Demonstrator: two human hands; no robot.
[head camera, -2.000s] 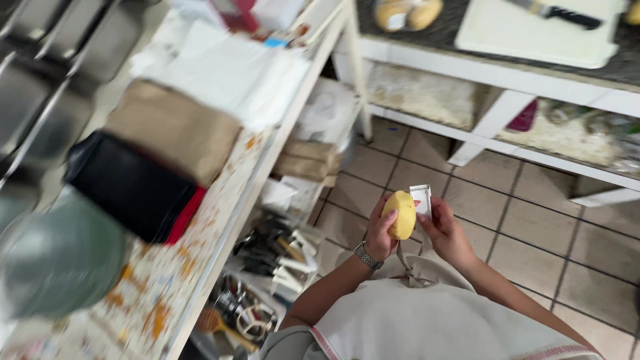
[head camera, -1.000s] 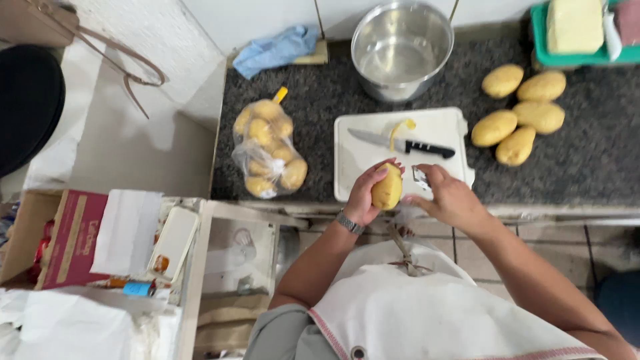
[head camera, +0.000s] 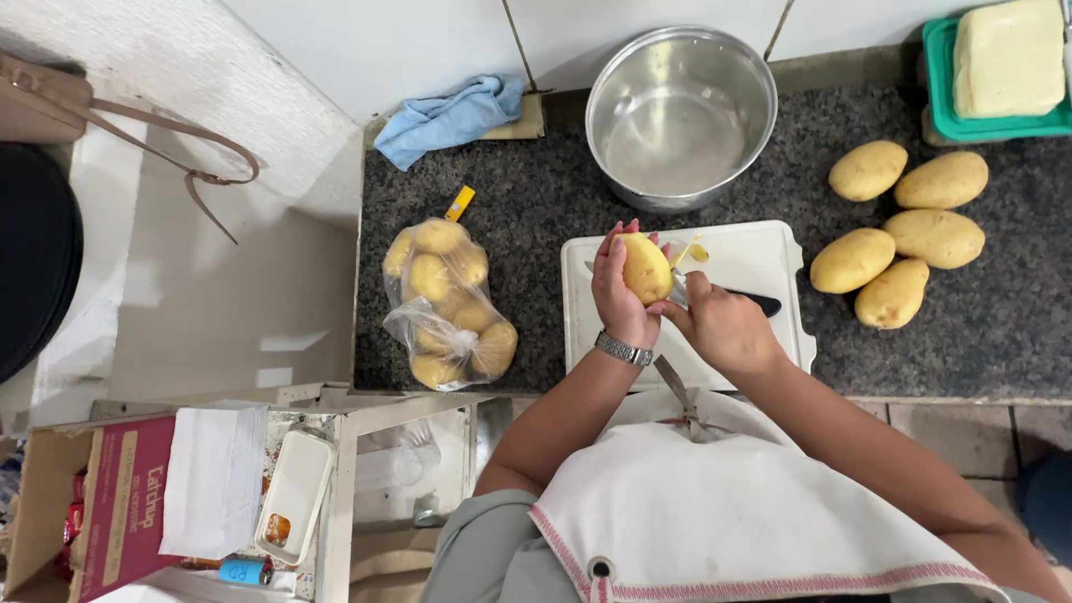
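My left hand, with a metal watch at the wrist, holds a potato above a white cutting board. Against the potato's right side is my right hand, fingers closed around a small peeler, mostly hidden. A knife with a black handle lies on the board beneath my hands, next to a curl of potato peel. Several unpeeled potatoes rest on the granite counter to the right. A tied clear plastic bag of potatoes lies to the left.
Behind the board stands a steel pot. A blue cloth lies by the wall, and a green tray bears a pale yellow block. A cardboard box and a white case sit on the shelf at lower left.
The view has swung from the shelves and floor to the granite counter. My right hand has moved in against the potato since one second ago.
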